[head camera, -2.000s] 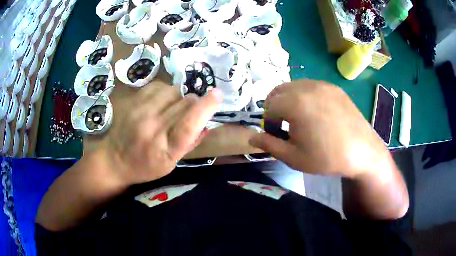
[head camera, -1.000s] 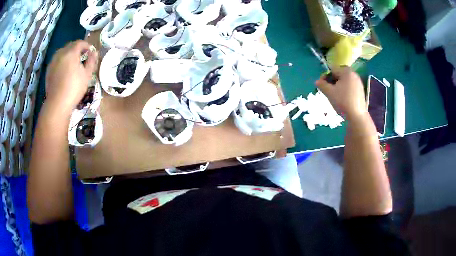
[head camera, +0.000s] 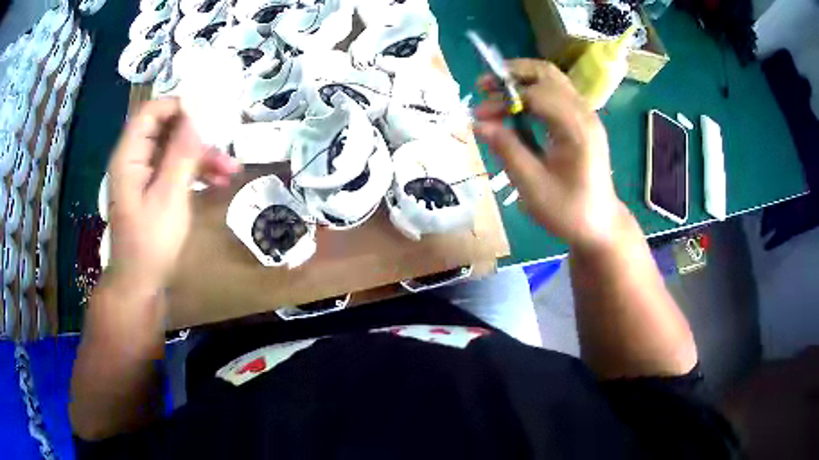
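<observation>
My right hand (head camera: 561, 157) is raised over the green mat, gripping long-nose pliers (head camera: 497, 67) whose jaws point up and to the left. My left hand (head camera: 153, 202) is blurred over the left part of the cardboard (head camera: 215, 292). A blurred white housing (head camera: 211, 90) is at its fingertips; I cannot tell whether it is held. A white housing (head camera: 274, 229) with a black LED board lies tilted at the front. Another housing (head camera: 431, 193) is to its right, and a nested pair (head camera: 346, 171) sits between them. More housings stand behind.
Stacked white shells (head camera: 31, 153) stand at far left, with dark red parts (head camera: 92, 252) beside the cardboard. A parts box (head camera: 651, 61) and yellow bottle (head camera: 597, 72) are at upper right. A phone (head camera: 666, 166) and white strip (head camera: 713, 166) lie right. Small white parts (head camera: 506, 189) are partly hidden by my right hand.
My left hand has moved right and nearer me from the left housings. My right hand has moved up and left with the pliers, away from the yellow bottle. The view has shifted.
</observation>
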